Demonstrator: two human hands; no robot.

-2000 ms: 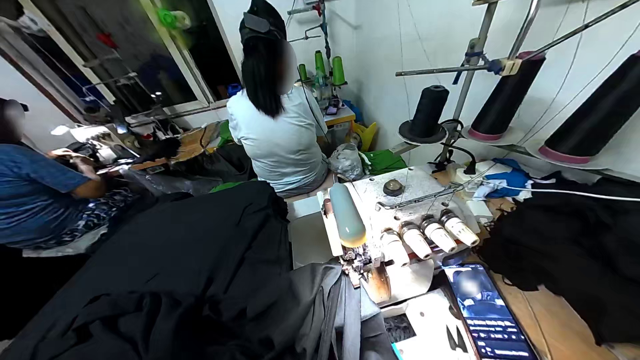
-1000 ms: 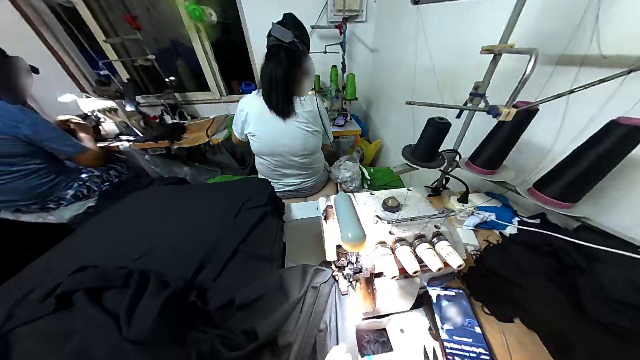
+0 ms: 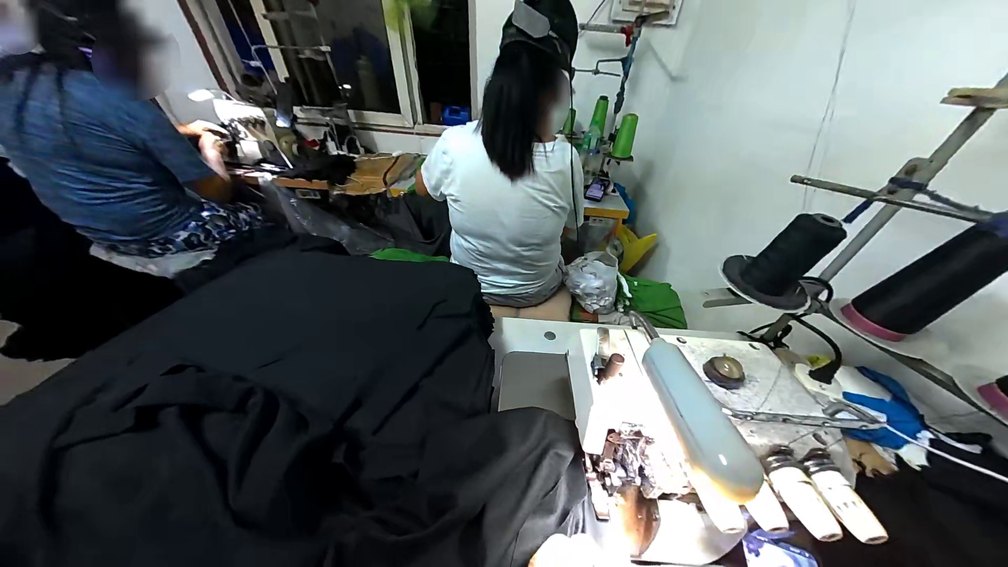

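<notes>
At the bottom edge, just below the sewing machine's needle area, part of a bare hand (image 3: 563, 551) shows, overexposed by the lamp; which hand it is and what its fingers do cannot be told. Black fabric (image 3: 504, 480) lies directly left of it. An industrial sewing machine (image 3: 622, 378) stands at the right, with a long grey lamp (image 3: 701, 425) lit over its presser foot. White tension knobs (image 3: 843, 504) line its right front. A phone (image 3: 776, 551) is partly in view at the bottom.
A large heap of black fabric (image 3: 260, 315) fills the left. Ahead, a person in a white shirt (image 3: 508, 213) sits with their back to me; another person in blue (image 3: 102, 157) works at a machine at the left. Black thread cones (image 3: 795, 252) stand on a rack at the right.
The view has shifted a lot to the left and upward. The scissors and the small open box seen earlier near the phone are out of sight.
</notes>
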